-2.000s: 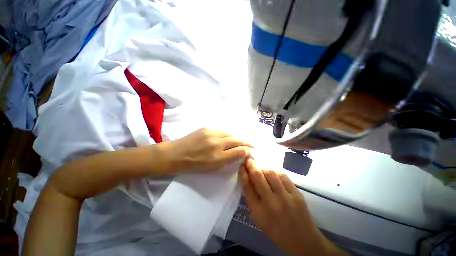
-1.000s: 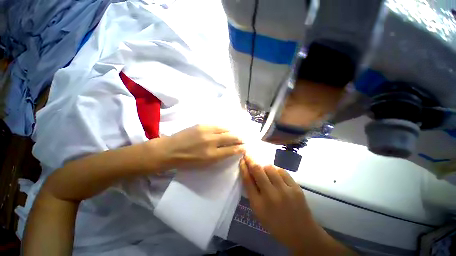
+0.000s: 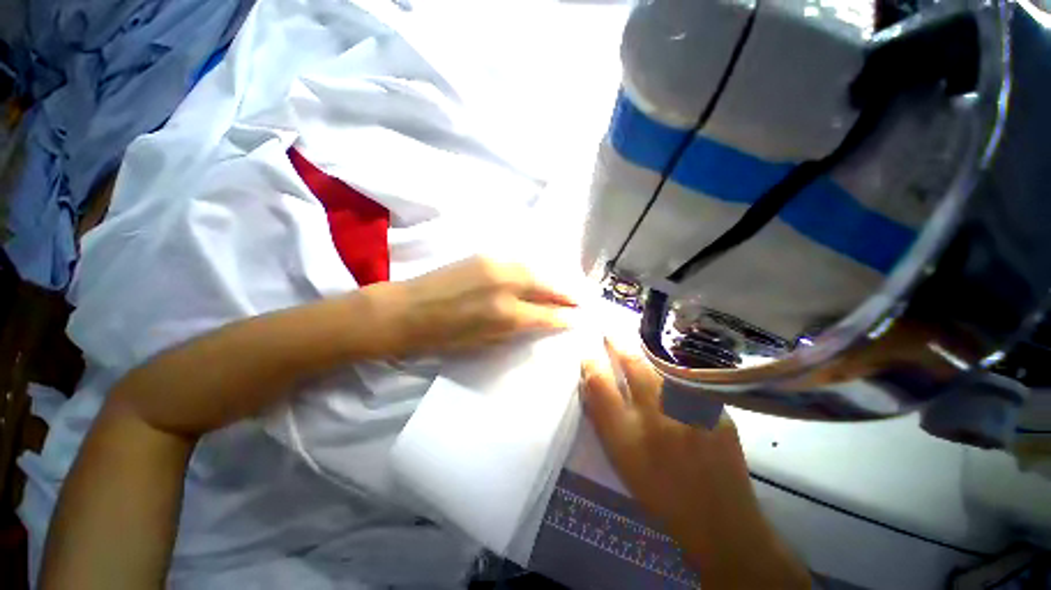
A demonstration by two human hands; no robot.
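Note:
White fabric [image 3: 208, 242] spreads over the left and the lap, with a red fabric section [image 3: 355, 225] among its folds. A folded white band [image 3: 484, 432] hangs down between my hands. My left hand [image 3: 473, 305] lies flat on the fabric, its fingertips at the band's top edge beside the needle area. My right hand [image 3: 663, 432] is just right of the band, its fingertips at the same edge in lamp glare. The presser foot is lost in the glare. The sewing machine head [image 3: 749, 173] stands above my right hand.
Light blue cloth [image 3: 81, 104] is heaped at the upper left. A ruler strip [image 3: 611, 536] runs along the near table edge. A curved shiny guard [image 3: 980, 265] stands in front of the machine head. A dark thread [image 3: 689, 144] runs down the head.
The view has shifted, so the machine head looks larger and its shiny guard covers a different part. My hands and the band are slightly further right and higher, my fingertips closer under the head.

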